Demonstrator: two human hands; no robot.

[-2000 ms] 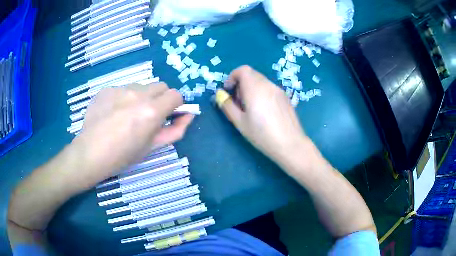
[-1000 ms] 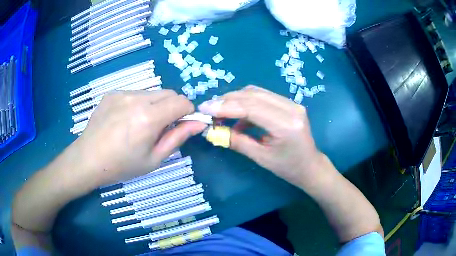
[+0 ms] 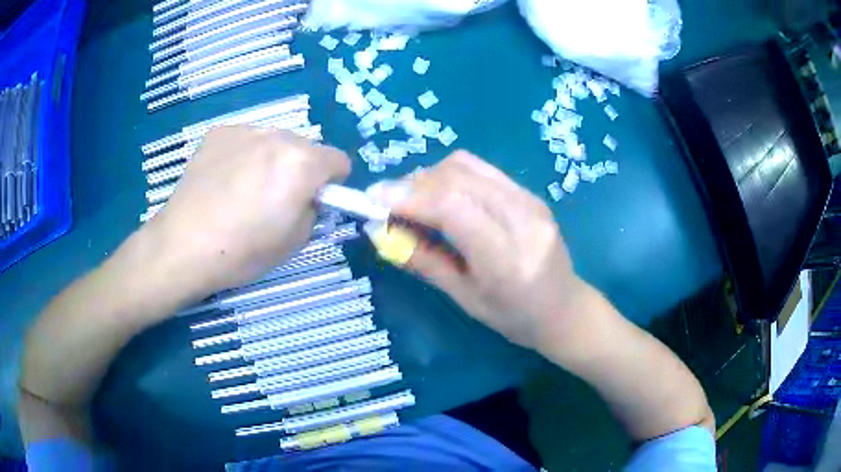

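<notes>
My left hand [image 3: 254,207] is closed around a white rod assembly [image 3: 353,201], whose end sticks out to the right between my hands. My right hand [image 3: 479,235], with a yellow band on the thumb, has thumb and fingertips at that end, blurred. Whether a small plastic piece is between the right fingertips cannot be told. Other rod assemblies [image 3: 313,352] lie side by side in a long row, under and around my left hand. A pile of small milky plastic pieces [image 3: 378,100] lies beyond my hands.
A second pile of small pieces [image 3: 570,124] lies farther right. Whitish plastic bags [image 3: 599,37] bulge at the far edge. A blue tray [image 3: 57,138] with thin metal rods stands at the left. A black tray [image 3: 761,175] stands at the right edge, with blue crates [image 3: 816,387] beyond it.
My right hand has come from the nearer pile to the rod's end. The rod has since tilted, its right end lower. The whole view has shifted slightly.
</notes>
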